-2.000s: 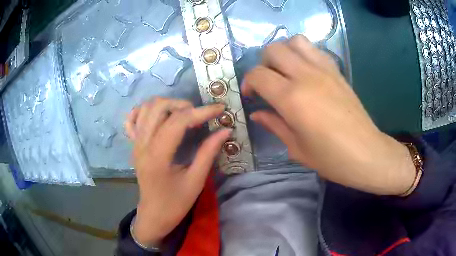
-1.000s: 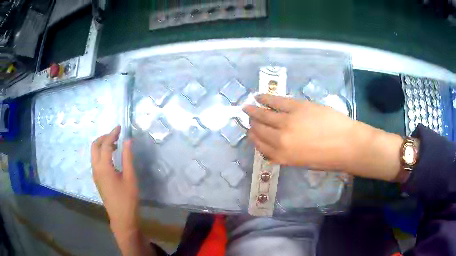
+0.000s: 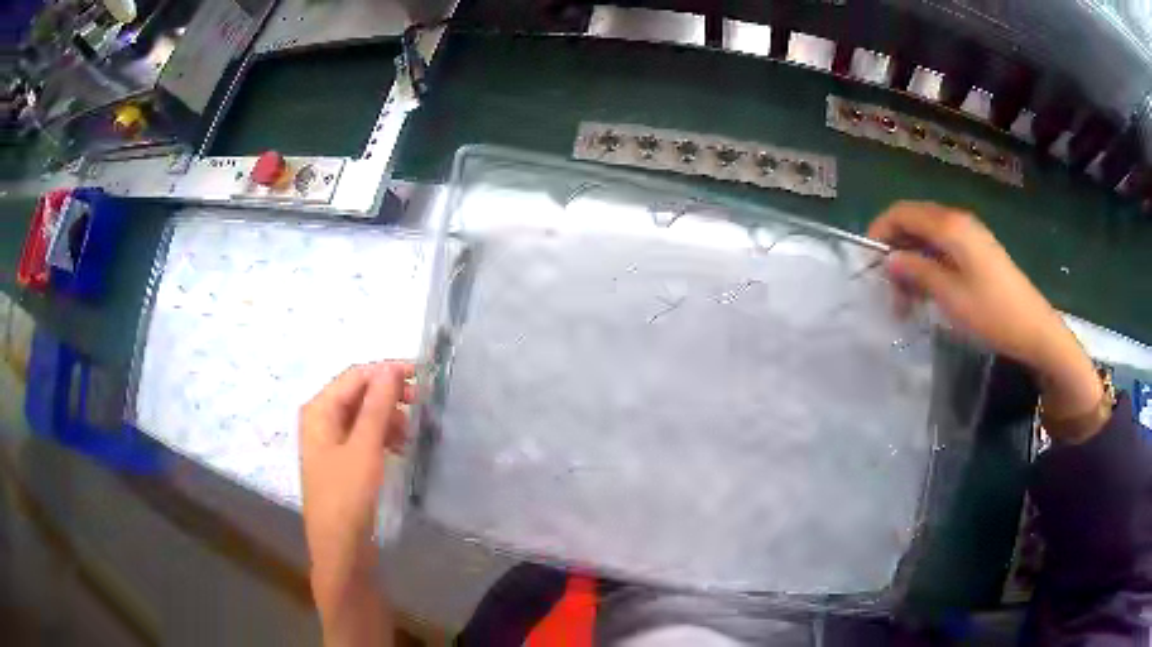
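A large clear blister tray [image 3: 670, 405] is held by its two sides in front of me and looks blurred and whitish. My left hand [image 3: 360, 423] grips its left edge. My right hand [image 3: 966, 284] grips its upper right corner. I cannot tell whether the tray touches the bench. No strip fixture lies on it. A second, whitish blister tray [image 3: 284, 341] lies to the left, partly behind my left hand.
Two strip fixtures [image 3: 708, 158] [image 3: 922, 137] with round parts lie on the green bench beyond the tray. A machine frame with a red button [image 3: 272, 171] is upper left. Red and blue bins [image 3: 78, 240] stand far left. Small pale blocks [image 3: 809, 51] line the back.
The strip fixture is off the tray. My right hand has moved to the upper right corner and my left hand onto the left edge. The view has shifted, showing more bench behind.
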